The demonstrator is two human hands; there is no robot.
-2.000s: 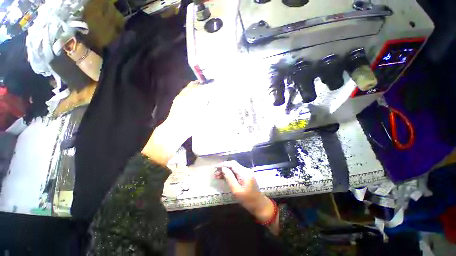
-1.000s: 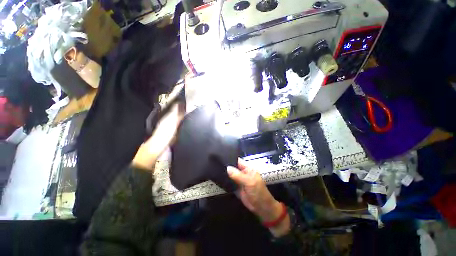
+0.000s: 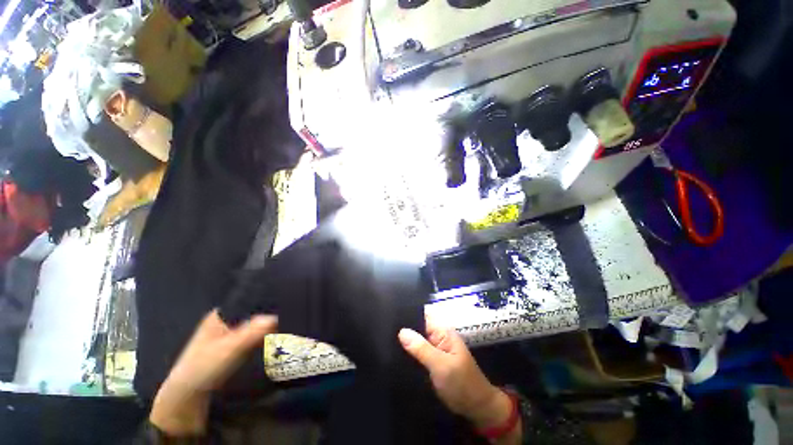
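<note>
A black cloth piece (image 3: 339, 300) lies in front of the overlock machine (image 3: 522, 52), its upper part lost in lamp glare at the needle area. My right hand (image 3: 448, 365) pinches the cloth's right edge between thumb and fingers. My left hand (image 3: 209, 356) is at the cloth's left lower edge, slightly blurred, thumb apart from the fingers; whether it grips the cloth is unclear. More black cloth (image 3: 196, 200) runs along the table to the left of the machine.
Red-handled scissors (image 3: 698, 207) lie on purple cloth (image 3: 739, 252) right of the machine. White scraps (image 3: 696, 335) hang at the table's right edge. A tangled white bundle (image 3: 78, 87) and a tan container (image 3: 148, 129) stand back left. The control panel (image 3: 665, 83) is lit.
The black piece has come into the work area and now spreads wider, down past the table edge. My left hand has moved from beside the needle area down and left. The view has shifted slightly.
</note>
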